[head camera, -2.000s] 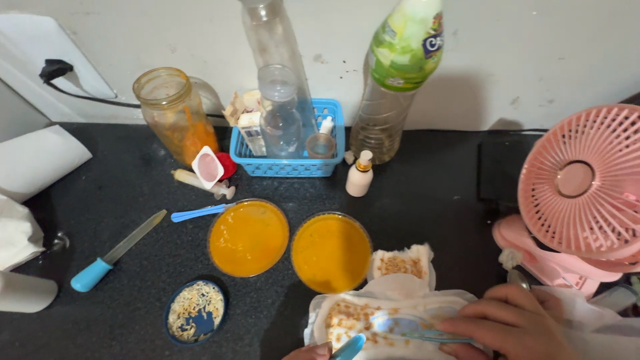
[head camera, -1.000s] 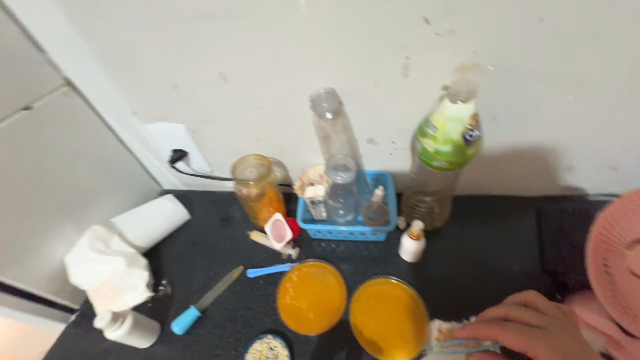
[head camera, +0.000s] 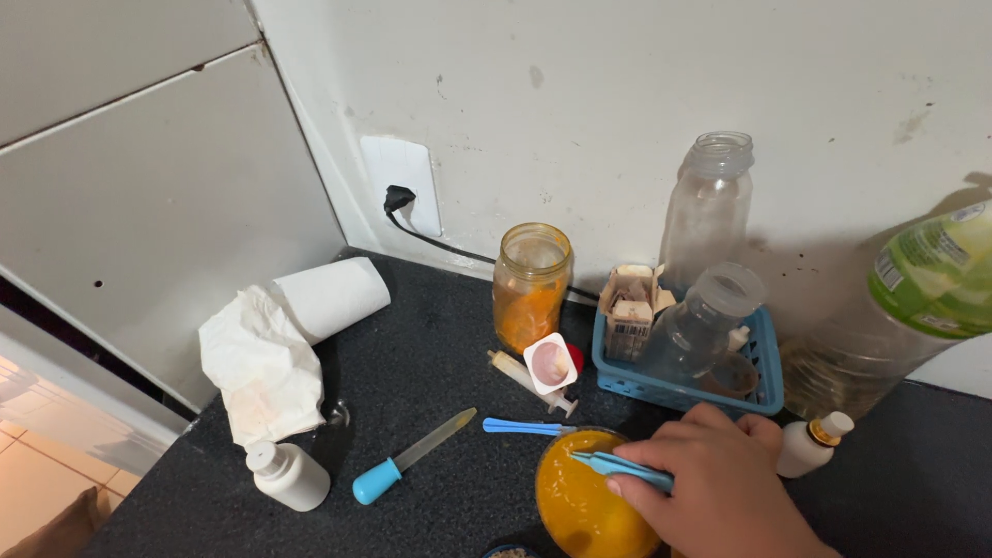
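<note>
My right hand (head camera: 709, 488) pinches blue tweezers (head camera: 624, 467), their tips over a round dish of orange material (head camera: 577, 496) with small pale pieces on its surface. My left hand is out of view. A blue-handled tool (head camera: 523, 427) lies against the far edge of the dish. Left of it rests a dropper with a blue bulb (head camera: 377, 480). Behind are a plastic syringe (head camera: 523, 374) and a small white-rimmed cup (head camera: 551, 364). A dark-rimmed dish of pale bits (head camera: 510, 552) shows partly at the bottom edge. The second orange dish is almost wholly hidden.
A glass jar with orange residue (head camera: 533, 298), a blue basket (head camera: 659, 394) of bottles and a carton, and a green-labelled bottle (head camera: 868, 341) line the wall. A small pump bottle (head camera: 814, 443) stands near my right hand. A paper roll (head camera: 333, 298) and white bottle (head camera: 288, 475) are at left.
The view has swung left. My right hand has moved from the white tray at the right to over the left orange dish. My left hand, partly visible two seconds ago, has left the view.
</note>
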